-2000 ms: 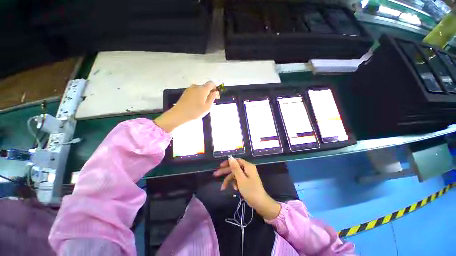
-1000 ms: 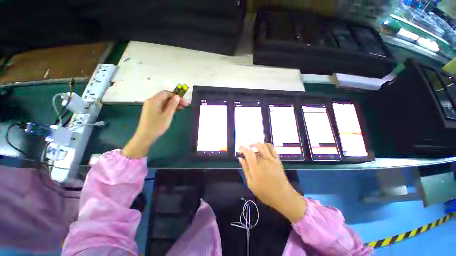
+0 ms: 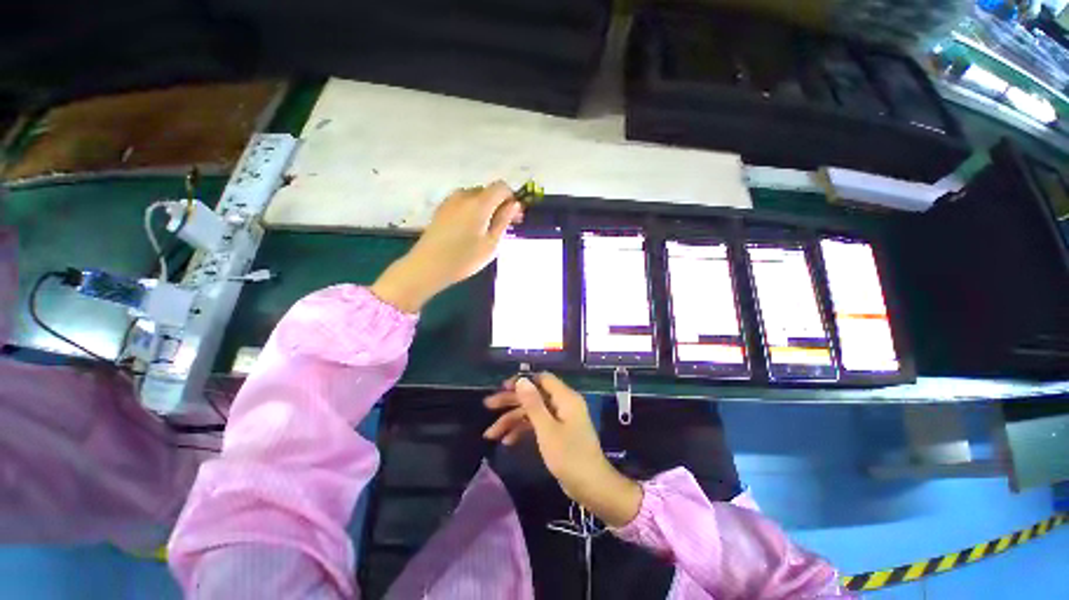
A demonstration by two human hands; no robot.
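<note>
A black phone tray point(image 3: 572, 287) holds several upright smartphones with lit white screens, such as the leftmost phone point(image 3: 529, 293) and the second phone point(image 3: 617, 293). Some screens show red or orange bars. My left hand point(image 3: 460, 238) is over the tray's top left corner and pinches a small yellow-green plug point(image 3: 530, 191). My right hand point(image 3: 569, 443) is at the leftmost phone's bottom edge, thumb and forefinger close together. I cannot tell if they hold something small. A silvery connector point(image 3: 624, 396) hangs from the second phone's bottom edge.
A white board point(image 3: 492, 152) lies behind the tray. A power strip point(image 3: 240, 223) with chargers is at left. Dark trays point(image 3: 785, 106) stand at the back, with a tray stack point(image 3: 985, 264) at right. A thin white cable point(image 3: 574, 527) hangs at my front.
My left hand has moved right to the tray's top left corner with the plug. My right hand has moved from the second phone to the leftmost one. The silvery connector now shows; the second screen has changed.
</note>
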